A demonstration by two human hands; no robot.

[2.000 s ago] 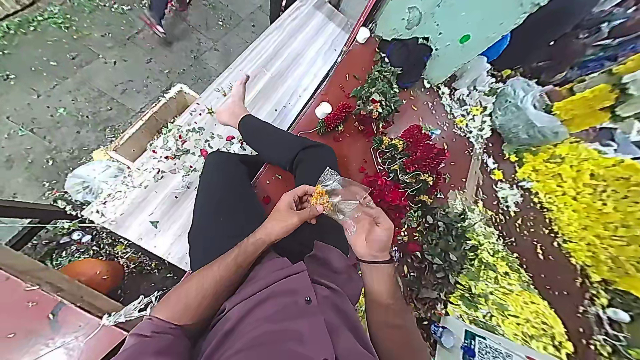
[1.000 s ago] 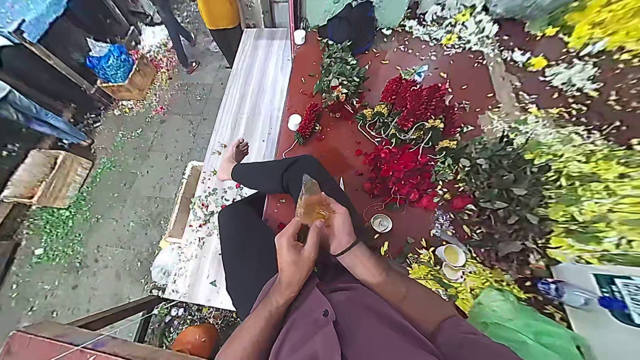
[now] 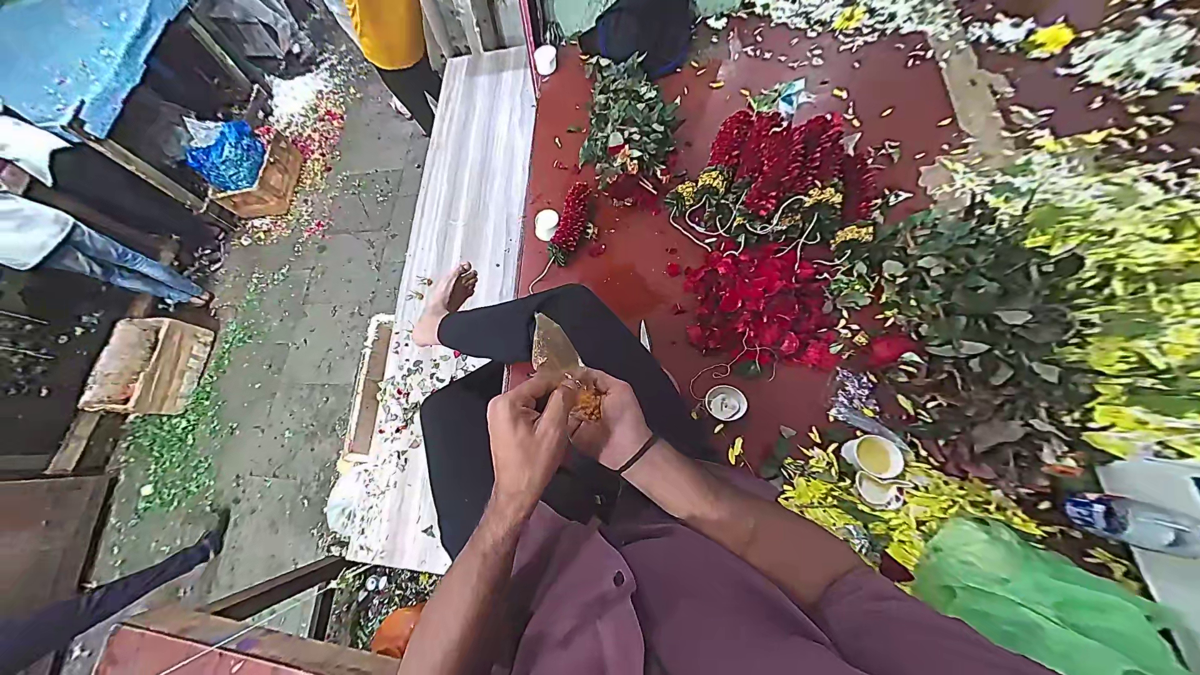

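A small clear plastic pouch [image 3: 555, 349] with crumbly orange-brown stuff is held above my lap, its pointed end sticking up past my fingers. My left hand [image 3: 527, 427] pinches the pouch's lower edge between thumb and fingers. Cupped around its other side is my right hand [image 3: 607, 420], with the orange-brown stuff [image 3: 588, 403] showing at the palm; a dark band circles that wrist. The two hands touch or nearly touch. To their right on the red floor lie a heap of red petals [image 3: 764, 300], garlands of red flowers [image 3: 787, 159] and a small white dish [image 3: 726, 403].
Two cups [image 3: 877, 457] stand among yellow petals at right, near a green plastic bag [image 3: 1041, 600] and a plastic bottle [image 3: 1134, 522]. Leafy stems [image 3: 975, 328] lie beyond. A pale plank ledge [image 3: 473, 159] runs along the left, and people stand in the passage past it.
The view has turned to take in more of the passage at left. My hands, farther apart on the spread pouch two seconds ago, are now closer together around it.
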